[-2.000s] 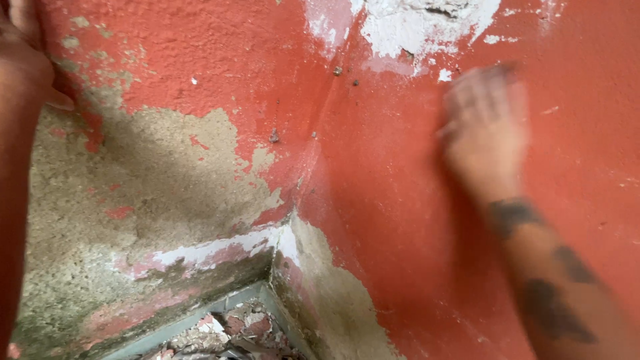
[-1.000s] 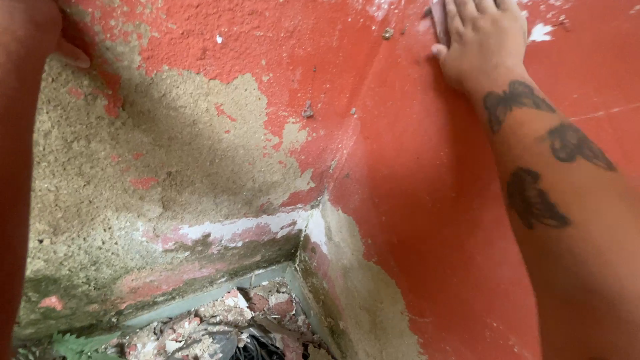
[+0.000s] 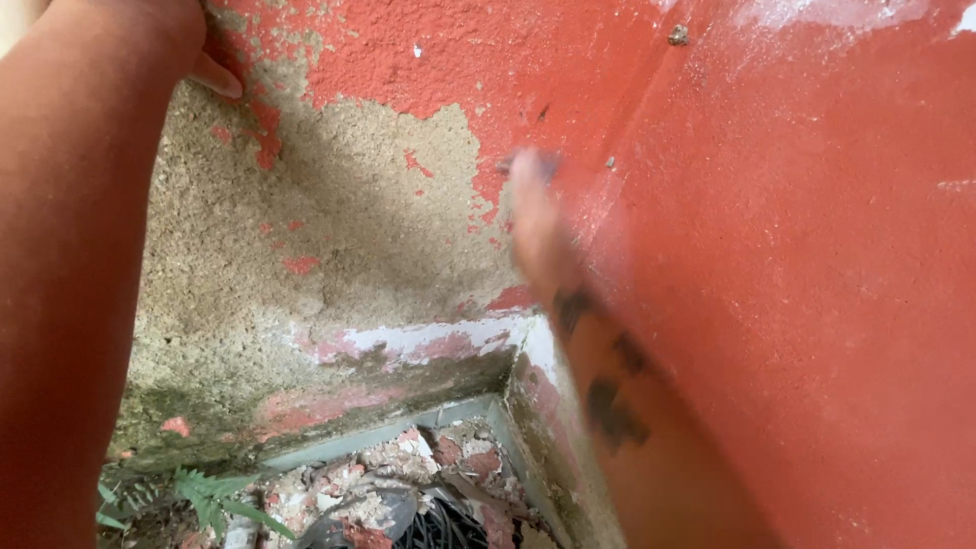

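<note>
My left hand (image 3: 200, 53) rests against the rough left wall at the upper left, its fingers mostly hidden behind the wrist. My right hand (image 3: 537, 206) is blurred near the inner corner, edge-on to the wall, with a small dark flat piece (image 3: 540, 164) at its fingers that looks like sandpaper or a pad. Beside it the red paint (image 3: 427, 61) ends in a ragged edge, and bare tan plaster (image 3: 366, 183) shows to the left. The right wall (image 3: 778, 252) is smooth and red, with white patches (image 3: 831, 11) at the top.
Below the corner, paint flakes and rubble (image 3: 457, 457) lie with black strands (image 3: 442, 526) inside a grey edging (image 3: 381, 442). A green fern-like plant (image 3: 210, 492) grows at the lower left. A small lump (image 3: 678, 34) sticks to the wall near the corner.
My right hand has moved from the upper right wall down and left to the corner by the bare plaster. My left hand stays against the left wall. The view has shifted somewhat.
</note>
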